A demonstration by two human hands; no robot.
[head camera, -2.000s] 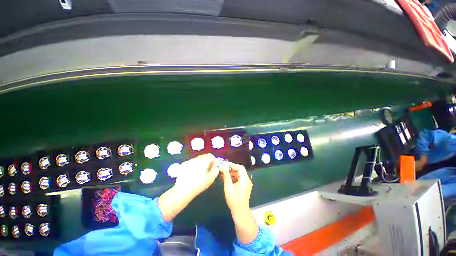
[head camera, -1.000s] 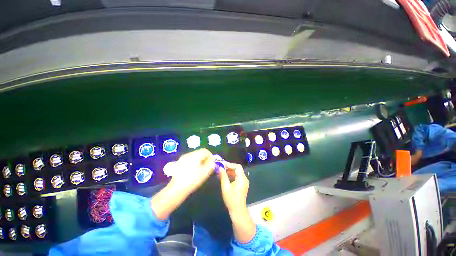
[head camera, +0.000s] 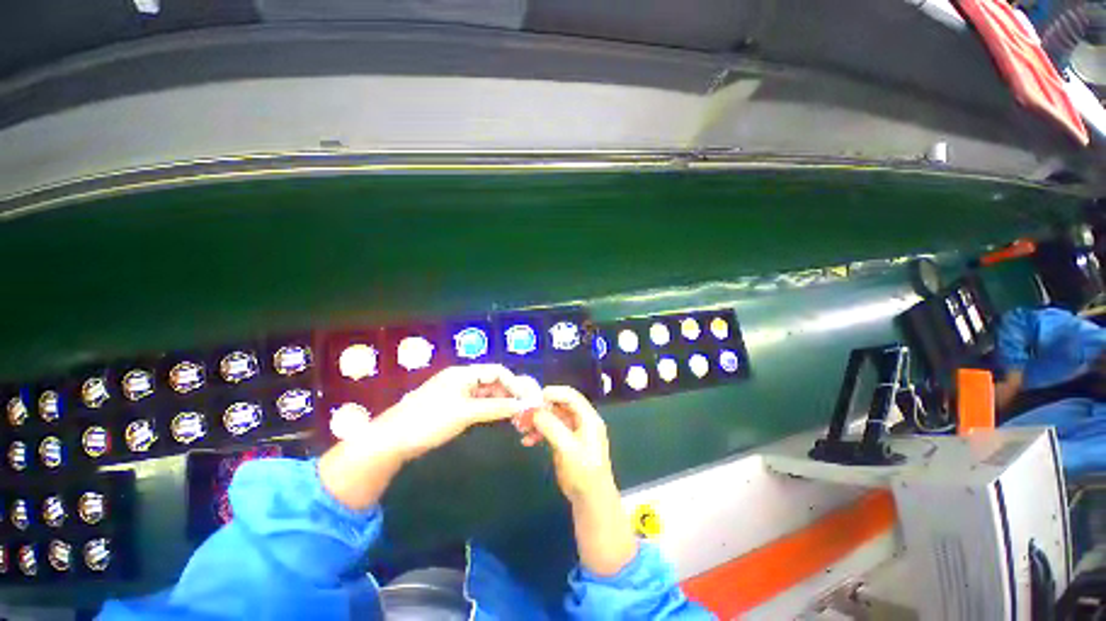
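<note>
My left hand (head camera: 444,406) and my right hand (head camera: 568,432) meet over the front edge of the working tray. Their fingertips hold a small round unit (head camera: 526,388) between them, glowing whitish and partly covered. The black working tray (head camera: 386,386) lies behind and under my left hand. Its back row shows glowing discs, two white (head camera: 358,360) at left, two blue (head camera: 469,342), and one silvery unit (head camera: 565,336) at right. My left hand hides part of its front row. A small black tray of red-pink parts (head camera: 243,476) is partly covered by my left sleeve.
Trays of unlit round units (head camera: 187,426) lie at left. A tray of lit discs (head camera: 668,369) lies to the right. A black stand (head camera: 860,403) and a white machine with orange strips (head camera: 970,506) are at right. Another person's blue sleeve (head camera: 1045,343) shows at far right.
My left hand and forearm have shifted slightly; the sleeve covers more of the red-pink parts. The unit in my fingers turned from blue-violet to whitish. Tray discs changed colour.
</note>
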